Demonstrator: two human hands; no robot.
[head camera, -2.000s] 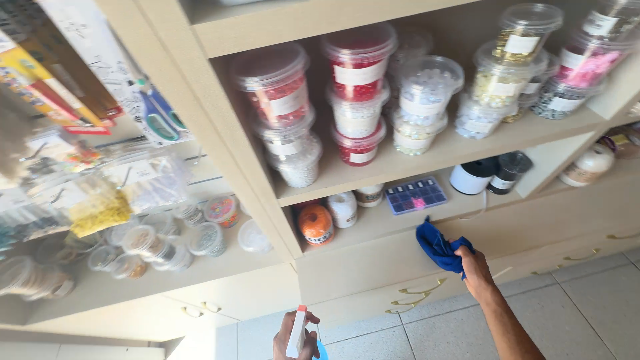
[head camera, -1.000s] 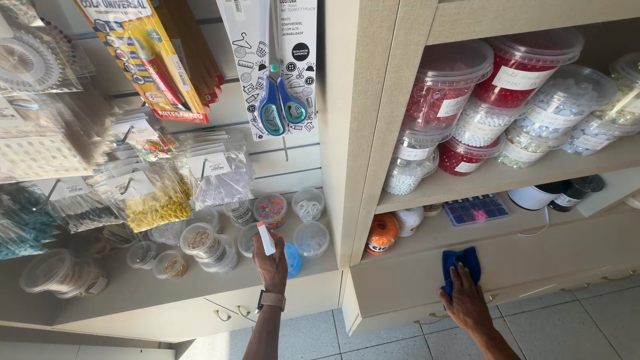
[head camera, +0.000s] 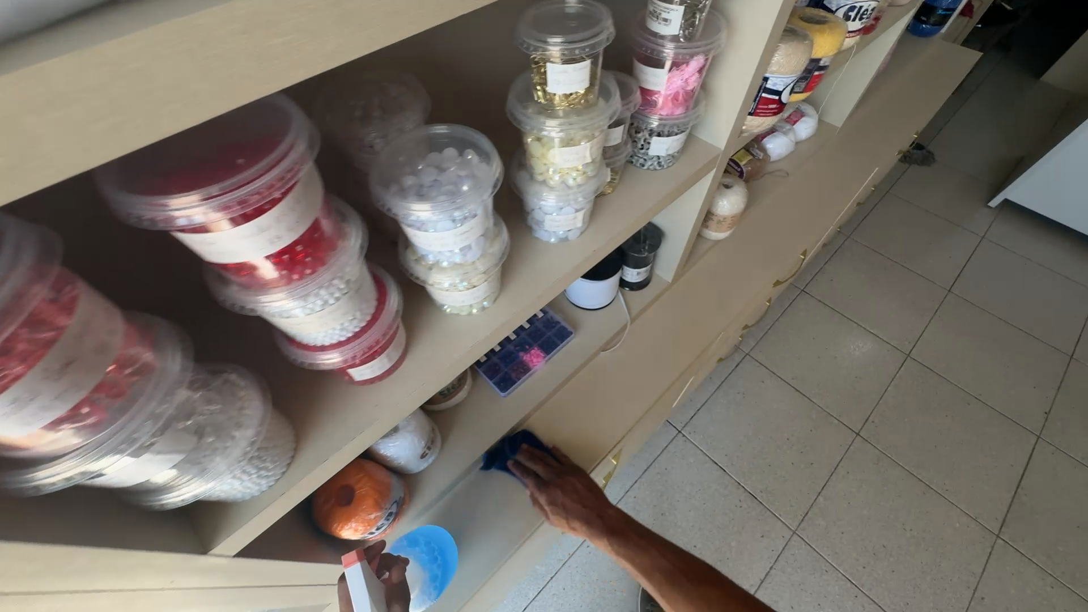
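Observation:
My right hand (head camera: 557, 491) presses a blue cloth (head camera: 513, 450) onto the low wooden ledge (head camera: 595, 416), fingers spread over it. At the bottom, my left hand (head camera: 387, 578) is closed around a spray bottle (head camera: 432, 561) with a white and red trigger head and a blue body. An orange ball of yarn (head camera: 355, 500) and a white ball of yarn (head camera: 408, 442) sit on the lower shelf just above the bottle. Behind the cloth lies a blue compartment box (head camera: 525, 350) with pink pieces.
Stacked clear tubs of red beads (head camera: 255, 229) and white beads (head camera: 442, 195) stand on the shelf above. A white and black container (head camera: 593, 285) is beside a dark jar (head camera: 639, 255). Brass drawer handles (head camera: 610, 469) project over the tiled floor (head camera: 790, 425).
The view has swung right, away from the hanging packets and scissors. My right hand, with the cloth, is now farther back on the ledge. The left hand still has the spray bottle.

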